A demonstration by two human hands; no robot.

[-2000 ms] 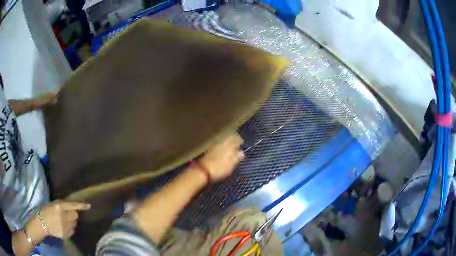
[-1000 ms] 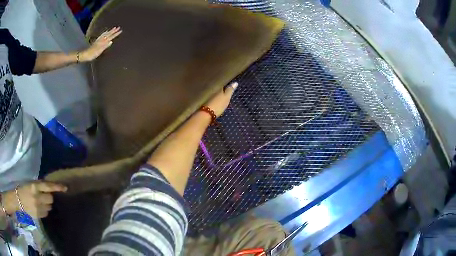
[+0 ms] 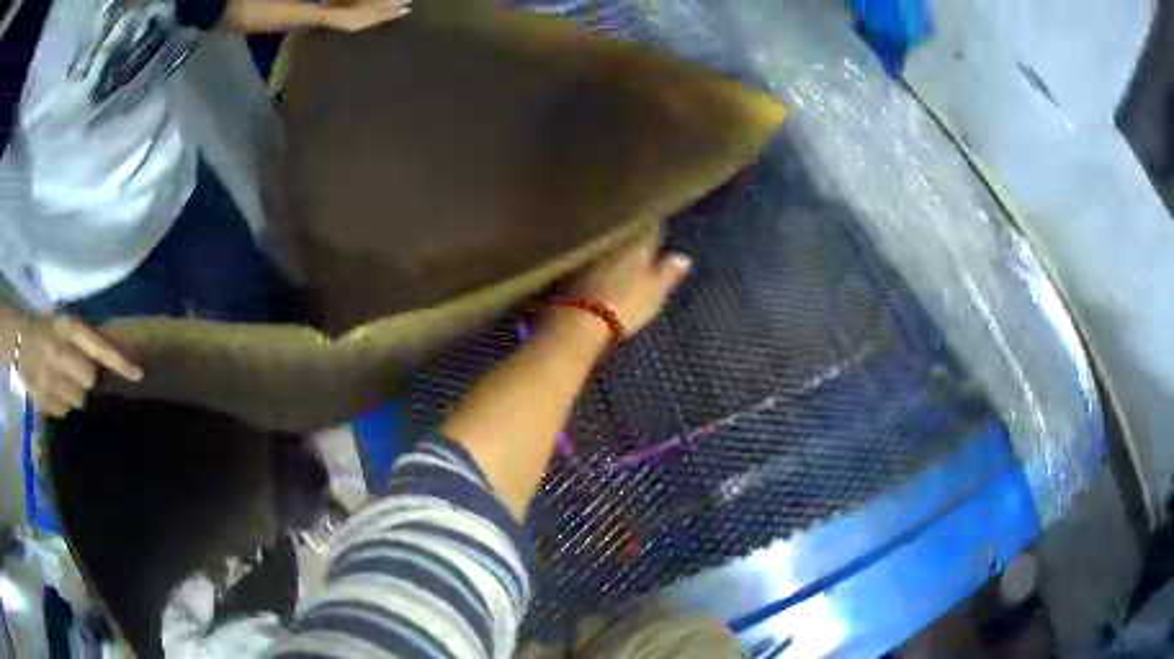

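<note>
A large stiff brown-olive padding sheet [image 3: 451,167] with a yellowish edge is lifted and bent over a black mesh ironing table [image 3: 773,296]. My left hand [image 3: 624,286], with a red bead bracelet and striped sleeve, is at the sheet's near edge. Its fingers are partly hidden at the edge and its thumb side points right. It appears to hold the sheet there. My right hand is not in view.
Another person [image 3: 116,167] stands at the left, one hand on the sheet's far side, the other by its near-left edge. The table has a blue frame [image 3: 901,515] and shiny silvery covering [image 3: 953,270]. Tan cloth [image 3: 657,637] lies at the bottom edge.
The view has shifted. The sheet's near-left part is bent up more, with its dark underside and pale cloth showing below. My left hand stays at its edge. The scissors have left the view.
</note>
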